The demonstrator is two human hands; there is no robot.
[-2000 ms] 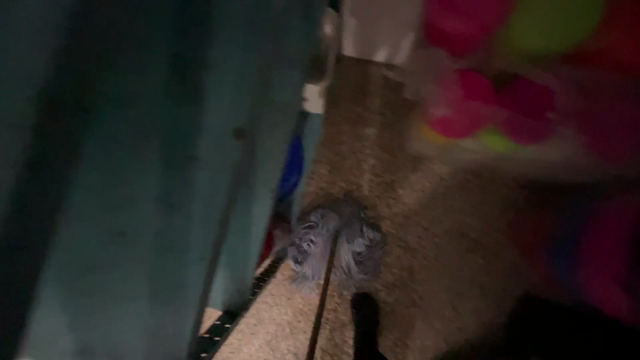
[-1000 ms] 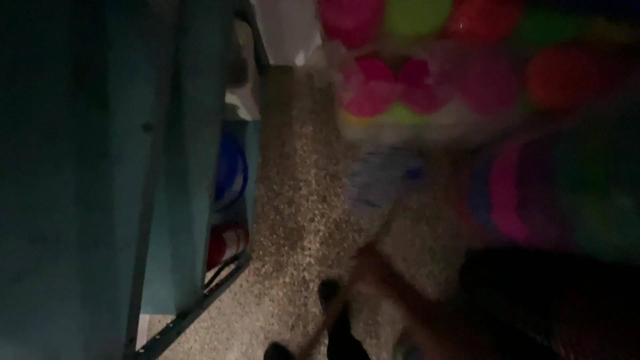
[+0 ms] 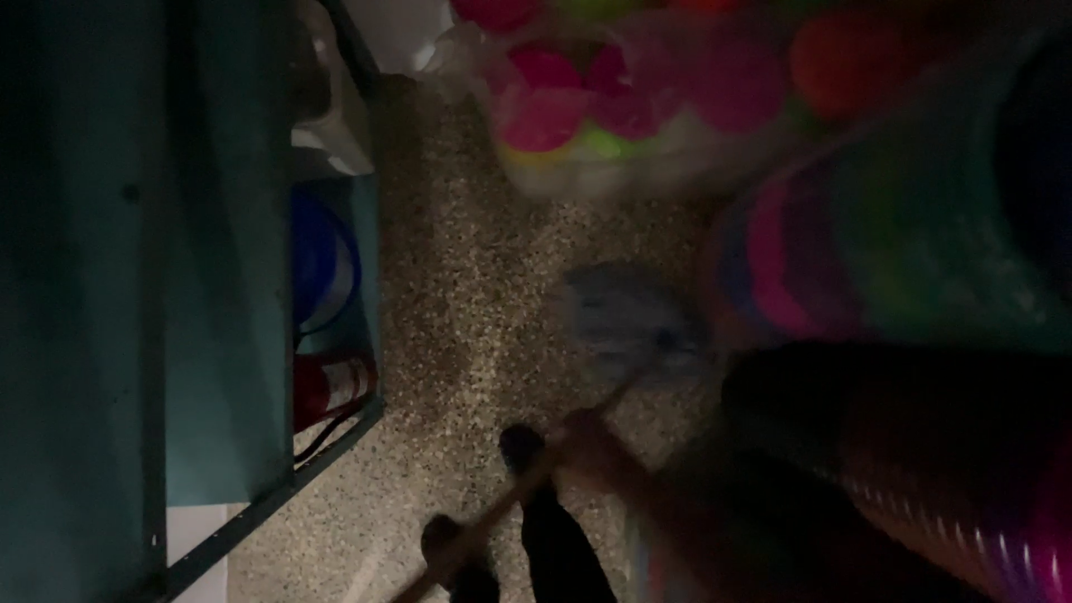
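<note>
A mop with a long handle (image 3: 494,509) runs from the lower middle of the head view up to its blurred grey-blue head (image 3: 628,314), which lies on the speckled floor (image 3: 469,251). My right hand (image 3: 586,444) is closed around the handle just above my dark shoe (image 3: 521,444). The picture is dim and the fingers are blurred. My left hand is out of view. The mop head rests close to a stack of colourful round items on the right.
A teal metal shelf unit (image 3: 226,318) on the left holds a blue container (image 3: 322,260), a red cylinder (image 3: 335,385) and a white plastic bin (image 3: 335,126). Pink, green and orange balls in clear plastic (image 3: 620,100) stand at the top; a striped colourful stack (image 3: 837,251) stands at the right.
The mop head has moved right, from beside the shelf to near the colourful stack. My right hand, out of view two seconds ago, now shows on the handle.
</note>
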